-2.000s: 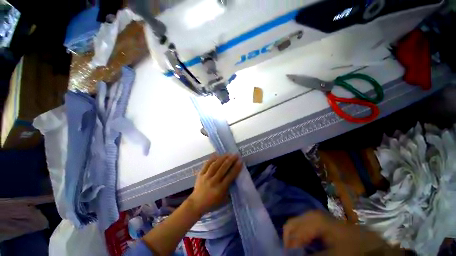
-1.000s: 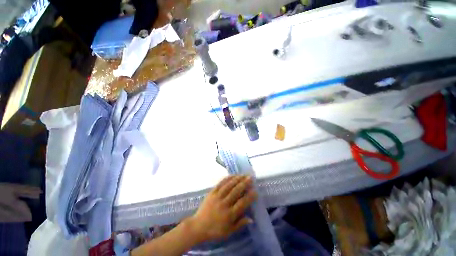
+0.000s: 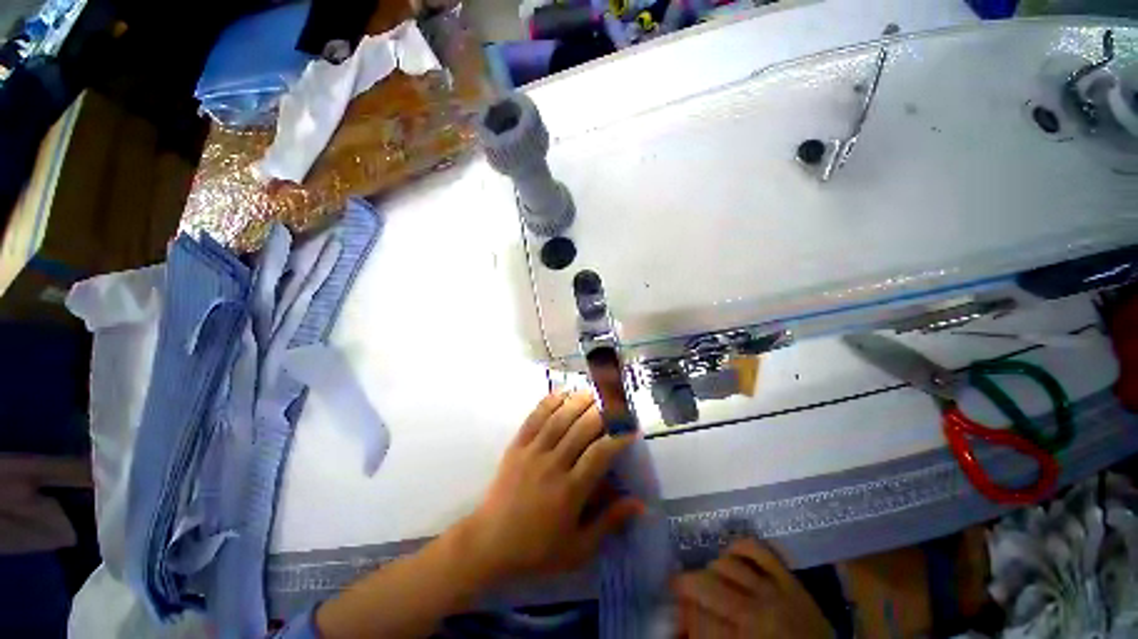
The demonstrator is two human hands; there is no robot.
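A blue striped fabric strip [image 3: 634, 549] runs from under the sewing machine head [image 3: 749, 212] down over the table's front edge. My left hand [image 3: 549, 481] lies on the strip close below the needle area, fingertips beside the metal take-up guard [image 3: 604, 362]. The needle and presser foot are hidden by the head. My right hand [image 3: 743, 597] is at the bottom of the view, beside the lower part of the strip, slightly blurred. Its fingers are bent, and whether they grip the fabric does not show clearly.
Scissors [image 3: 930, 375] with green and red handles lie right of the needle area, near a brown tab [image 3: 748, 375]. A pile of blue strips [image 3: 200, 412] hangs over the left table edge. A wrapped package [image 3: 362, 137] is behind. White pieces [image 3: 1061, 562] are at lower right.
The view has shifted to look more from above the machine head. My left hand has moved up along the strip to the needle area. My right hand has come back into view near the table edge.
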